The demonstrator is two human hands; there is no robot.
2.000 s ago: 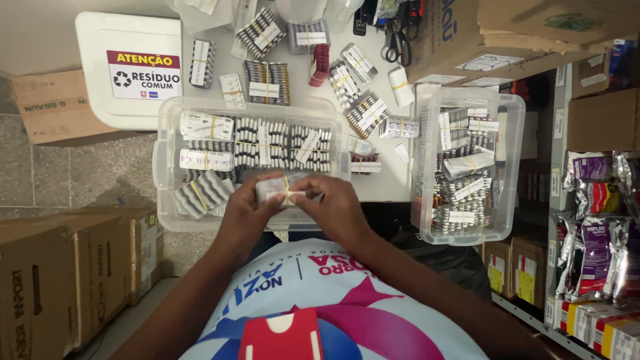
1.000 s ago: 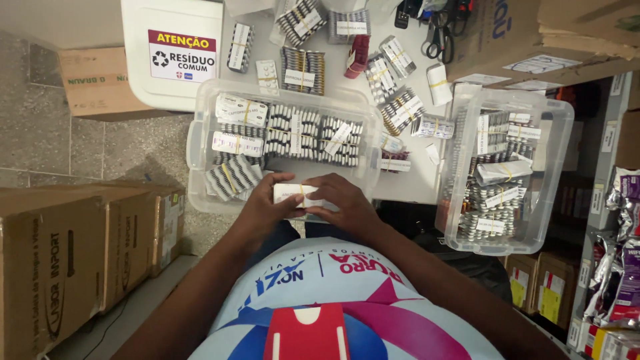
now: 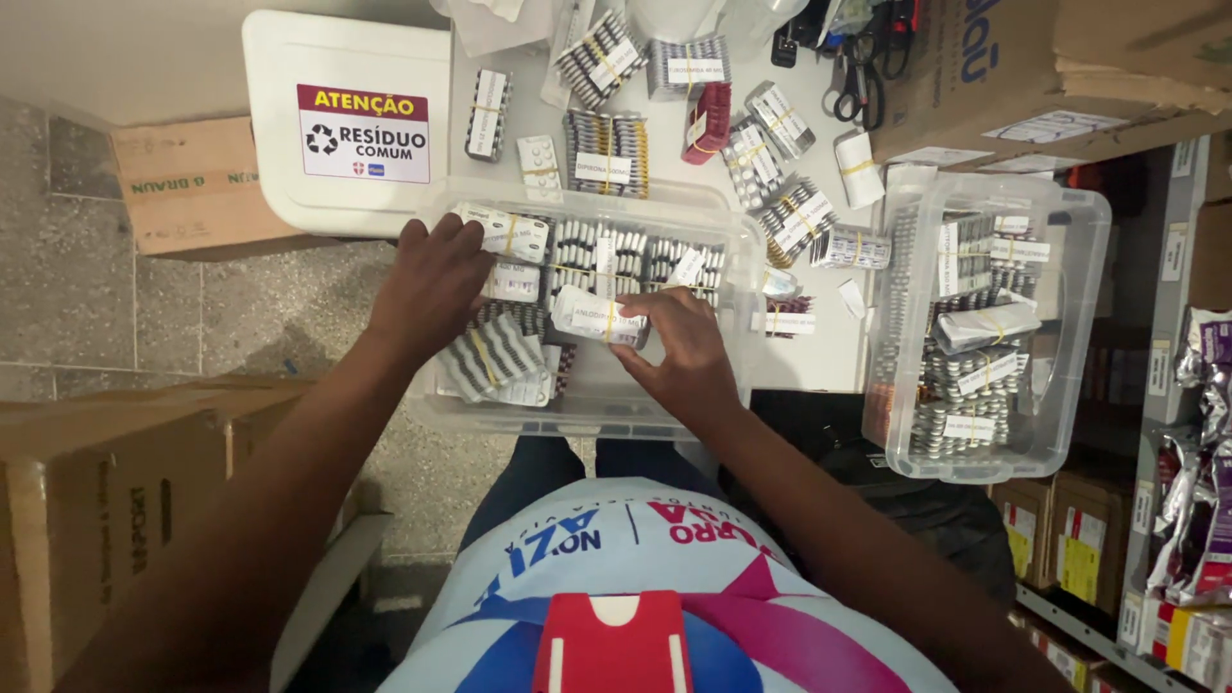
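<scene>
Between the thumb and fingers of my right hand [image 3: 674, 351] is a labelled, banded bundle of blister packs [image 3: 599, 317], held over the near middle of a clear plastic bin [image 3: 587, 416]. My left hand [image 3: 433, 284] reaches over the bin's left side, its fingertips at a white banded bundle [image 3: 515, 236]; whether they grip it I cannot tell. Rows of banded blister packs [image 3: 597, 258] stand along the bin's far side. A striped silver bundle [image 3: 493, 356] lies tilted at the near left.
More banded blister packs [image 3: 606, 154] lie on the table beyond the bin. A second clear bin [image 3: 1083, 318] with bundles stands right. Scissors [image 3: 859, 91] and a large cardboard box [image 3: 1020, 77] are at the back right, a white bin lid [image 3: 279, 58] back left, cardboard boxes [image 3: 115, 481] left.
My hands were together on the bundle near my body; now they are apart. The right has carried the bundle over the bin, and the left has moved to the bin's far left.
</scene>
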